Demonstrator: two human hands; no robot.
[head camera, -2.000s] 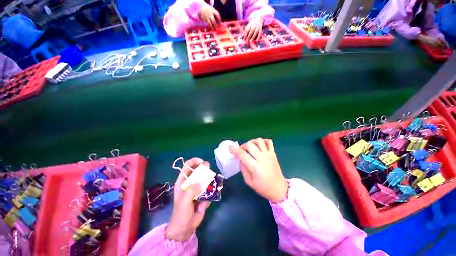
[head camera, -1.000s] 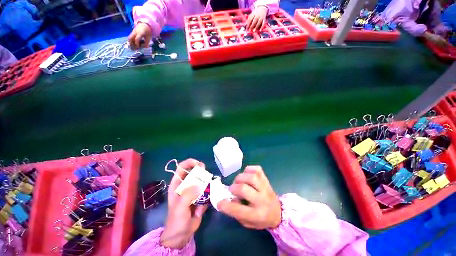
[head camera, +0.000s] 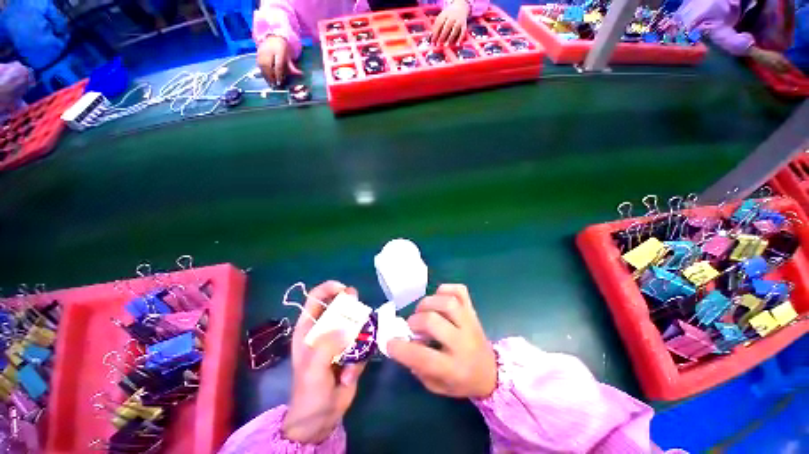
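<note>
My left hand (head camera: 321, 377) holds a pale whitish binder clip (head camera: 338, 320) with a wire loop handle sticking up to the left. A small dark round device body (head camera: 359, 345) shows at the clip's right side, with some red on it. My right hand (head camera: 451, 348) pinches a small white cloth (head camera: 390, 326) close to the device's right side; whether they touch I cannot tell. A white bottle or block (head camera: 402, 270) with a rounded top stands on the green belt just ahead of my hands.
A black clip (head camera: 268, 343) lies left of my left hand. Red trays of coloured clips stand at left (head camera: 232, 341) and right (head camera: 640, 355). Across the belt are a compartment tray (head camera: 435, 82), white cables (head camera: 191, 93) and a person's hands. A grey metal post (head camera: 612, 35) rises behind.
My right hand has left the white bottle and come down to the device with the white cloth. The far person's hand has moved from the tray to beside the cables.
</note>
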